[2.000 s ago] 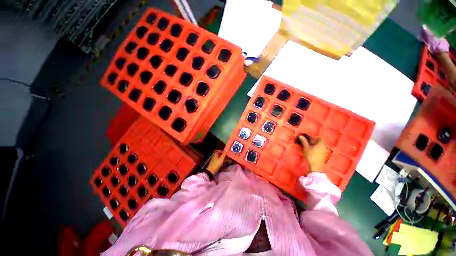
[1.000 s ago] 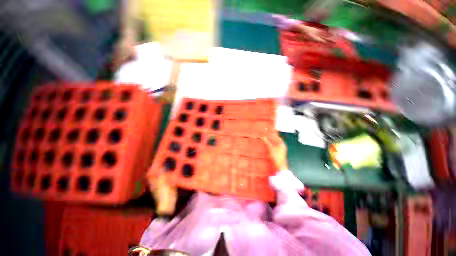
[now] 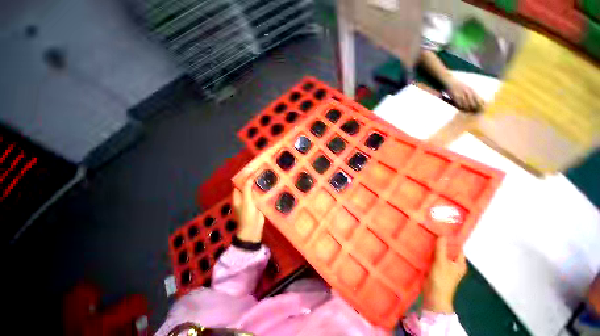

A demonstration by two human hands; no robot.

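Observation:
A red-orange compartment tray (image 3: 395, 216) is held up and tilted in front of me. Several dark smartwatch bodies (image 3: 321, 164) sit in its pockets on the left and upper left; the pockets on the right are empty. My left hand (image 3: 249, 213) grips the tray's left corner, with a dark band at the wrist. My right hand (image 3: 445, 279) grips its lower right edge. The fingers under the tray are hidden.
Stacked trays (image 3: 287, 113) of dark watches stand behind the held tray, and another tray (image 3: 205, 240) lies lower left. White paper (image 3: 520, 243) and a yellow stack (image 3: 549, 98) are at right. Another person's hand (image 3: 464, 94) is at the far bench. Wire racks (image 3: 224, 39) stand upper left.
My right hand has gone from a watch in a pocket to the tray's edge. Both hands now hold the tray, raised and shifted over the stacked trays. The view has swung.

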